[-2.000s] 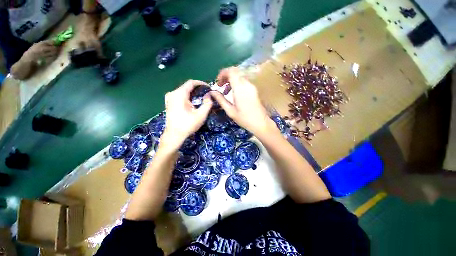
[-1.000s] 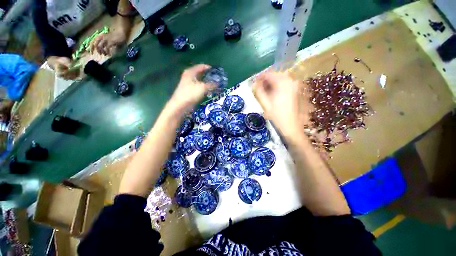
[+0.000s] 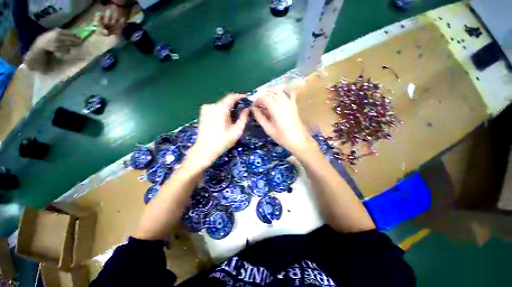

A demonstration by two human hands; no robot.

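My left hand [image 3: 216,130] holds a dark round unit [image 3: 241,106] above the back of the heap. My right hand [image 3: 280,120] is against the unit's right side, its thumb and fingertips pinched together; whether they hold a small part cannot be seen. Many dark discs with a blue-white pattern [image 3: 219,222] lie heaped on the white board [image 3: 297,210] below my hands and forearms. A loose pile of small red-brown and silver leaded components [image 3: 364,112] lies right of my right hand.
Behind the bench runs a green belt [image 3: 163,84] with black cylinders [image 3: 69,120] and round units. A pale post [image 3: 319,36] stands beyond my right hand. Cardboard trays [image 3: 48,235] are at left, a blue bin [image 3: 398,202] at right. Another person's hands [image 3: 53,45] hold green parts opposite.
One second ago my hands were apart, the right one near the component pile. Now they are together at the unit. The belt's items have shifted, and the view has moved.
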